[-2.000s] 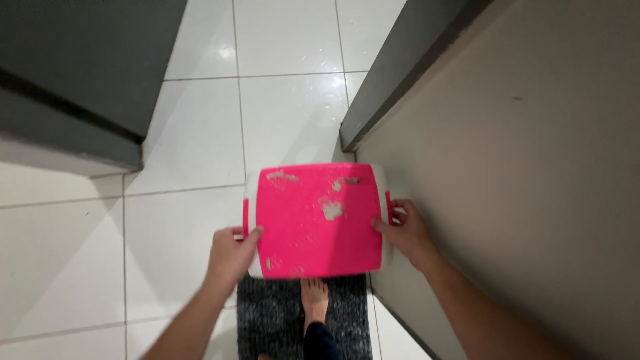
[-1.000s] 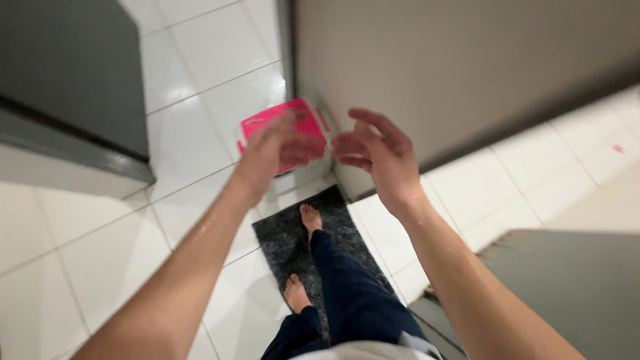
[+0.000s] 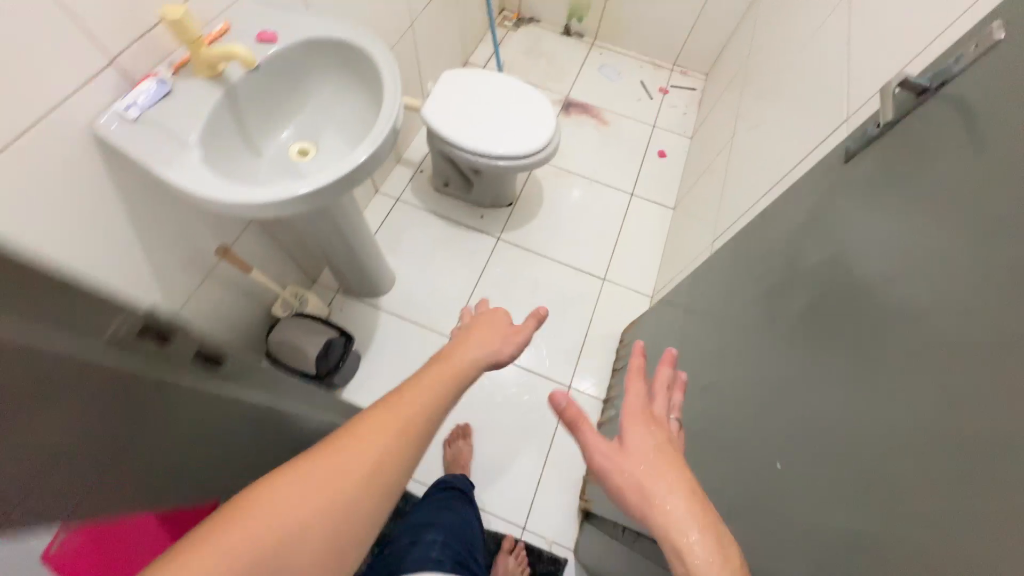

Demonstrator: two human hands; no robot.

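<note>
My left hand reaches out over the white tiled floor with its fingers apart and holds nothing. My right hand is beside the edge of the grey door, spread and empty, with a ring on one finger; whether it touches the door I cannot tell. At the lower left, partly hidden by my left forearm, is the pink lid of a container. Beyond my hands stands a toilet with its white lid down.
A pedestal sink with a yellowish faucet is at the upper left. Below it are a toilet brush and a small dark bin. Small pink bits lie on the far floor. A dark mat lies underfoot.
Two seconds ago both my hands held the pink-lidded container; one second ago it was out of their grip, near the door frame. The view has swung to the bathroom.
</note>
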